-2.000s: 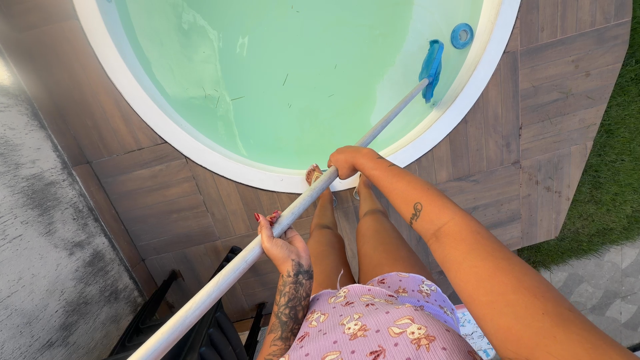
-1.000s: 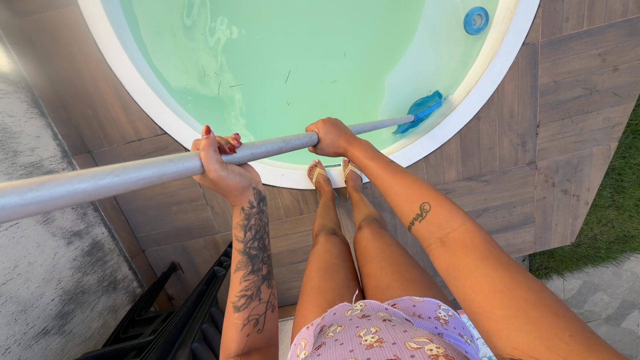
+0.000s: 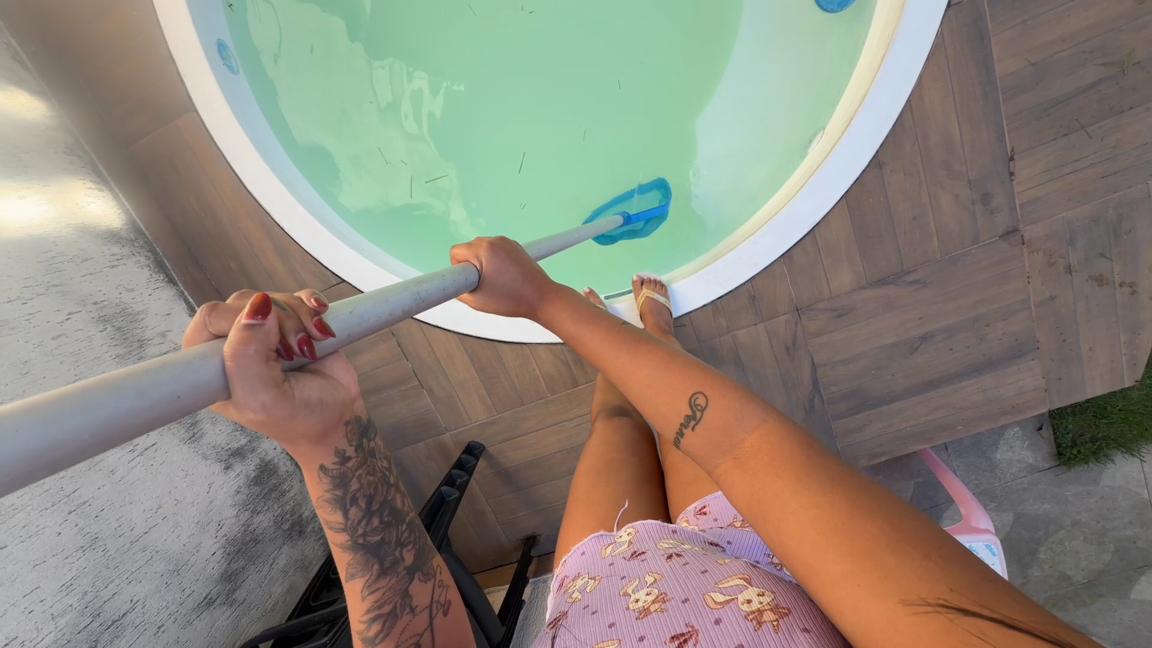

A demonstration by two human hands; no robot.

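A long pale metal pole point(image 3: 387, 304) runs from the left edge up and right over the pool. My left hand point(image 3: 279, 360) is wrapped around its thicker near part, palm up, red nails showing. Farther along, my right hand point(image 3: 500, 277) grips the pole close to the pool's white rim point(image 3: 504, 328). On the pole's far end is a blue pool skimmer net point(image 3: 634, 212), in the greenish water point(image 3: 540, 117) near the rim. Several thin dark bits point(image 3: 521, 163) lie in the water left of the net.
My sandalled feet point(image 3: 652, 297) are at the pool rim on wood-look decking point(image 3: 918, 351). Black chairs point(image 3: 450, 504) stand close by my left forearm. A rough grey surface point(image 3: 108, 486) lies at the left, a pink-framed object point(image 3: 967, 504) and grass point(image 3: 1107, 423) at the right.
The skimmer net has moved left, away from the right part of the pool wall, and now sits over the greener water. Both hands still hold the pole.
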